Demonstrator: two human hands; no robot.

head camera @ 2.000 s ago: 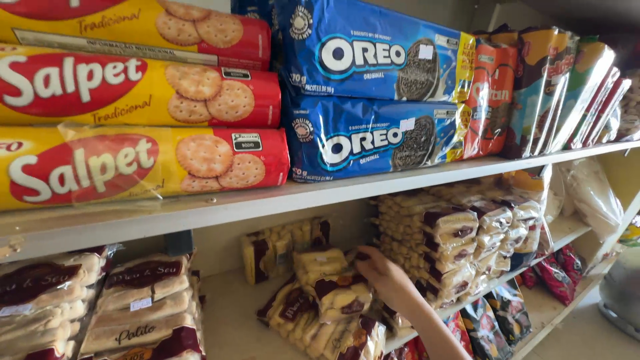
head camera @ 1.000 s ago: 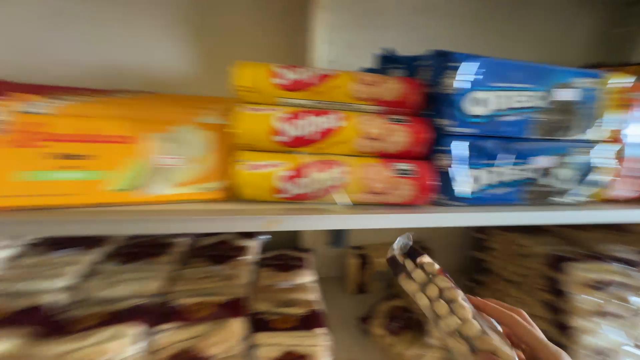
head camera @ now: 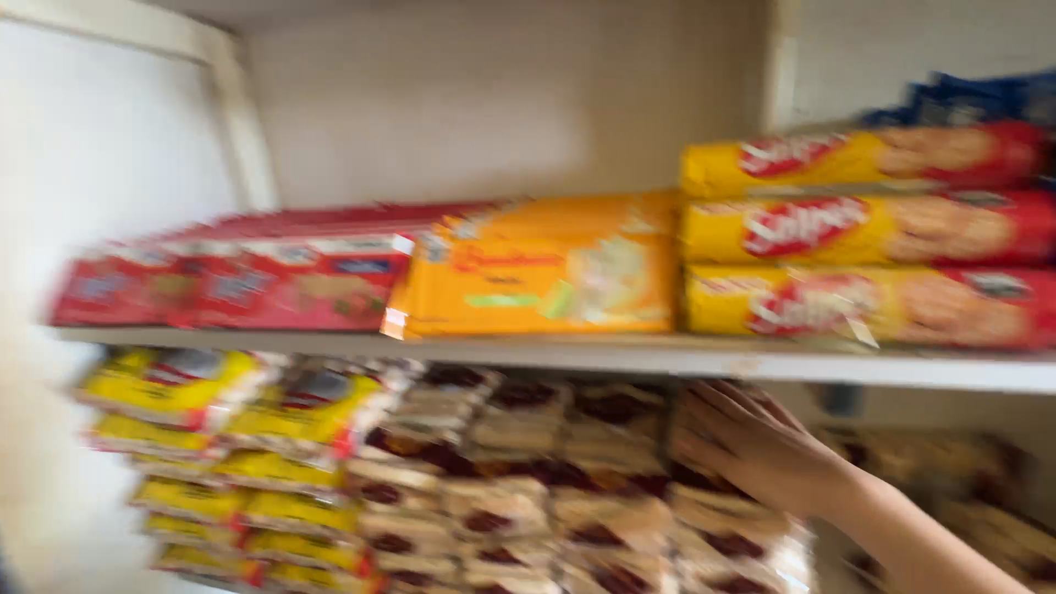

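My right hand (head camera: 742, 445) reaches in from the right below the upper shelf. Its fingers rest on top of the rightmost stack of clear-wrapped biscuit packs (head camera: 734, 536) with dark red labels. The fingertips and whatever lies under them are partly hidden and blurred, so I cannot tell whether the hand grips a pack. More stacks of the same pale biscuits (head camera: 610, 536) stand directly to its left. My left hand is out of view.
The upper shelf edge (head camera: 577, 353) runs just above my hand. It holds yellow and red Salpet cracker packs (head camera: 784, 231), orange packs (head camera: 528, 272) and red packs (head camera: 305, 285). Yellow bags (head camera: 289, 470) are stacked lower left. Loose biscuit packs (head camera: 924, 462) lie lower right.
The view has swung left. One second ago my right hand held up a pack of round pale biscuits; now the hand is on the rightmost stack.
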